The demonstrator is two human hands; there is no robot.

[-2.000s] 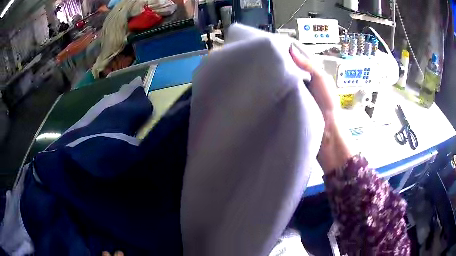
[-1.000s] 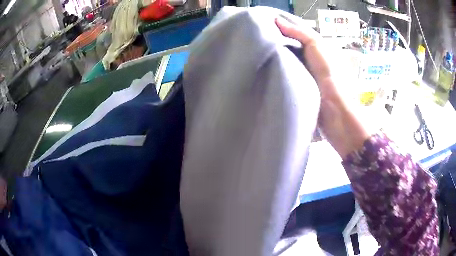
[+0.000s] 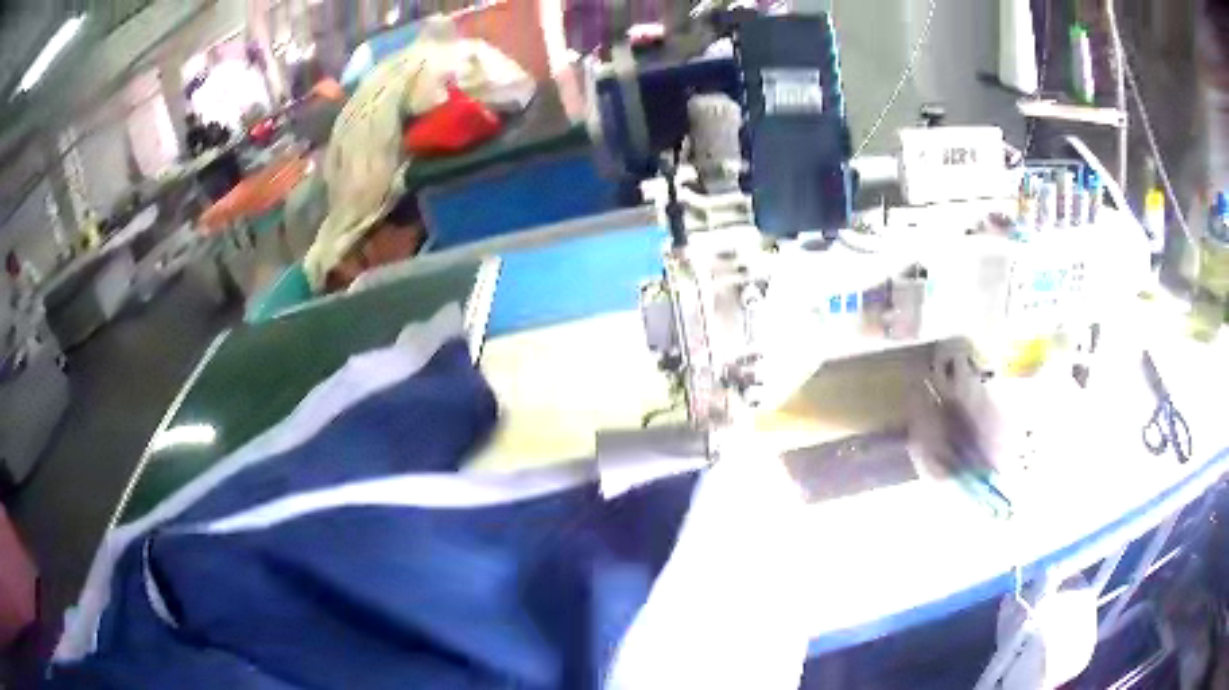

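Note:
A large navy fabric panel (image 3: pixel 364 580) lies over the table's left part and hangs at the lower front. A pale band (image 3: pixel 377 496) runs across it, and another pale edge (image 3: pixel 384 371) lies along its far side. A greyish-white rectangular piece (image 3: pixel 651 462) sits at the band's right end, by the sewing machine (image 3: pixel 728 324). A bright white cloth part (image 3: pixel 728 580) hangs at the table's front, washed out by glare. Neither of my hands can be made out. A blurred pinkish shape at the left edge cannot be identified.
Black scissors (image 3: pixel 1167 425) lie at the right of the white table; teal snips (image 3: pixel 991 492) lie nearer the machine. A dark upright panel (image 3: pixel 795 128) stands behind the machine head. A bottle (image 3: pixel 1213 276) is at the right edge. Piled cloth and a red item (image 3: pixel 454 124) are behind.
My right hand and the raised pale cloth have left the centre, exposing the machine. The pale cloth is now low at the table's front. The view has shifted.

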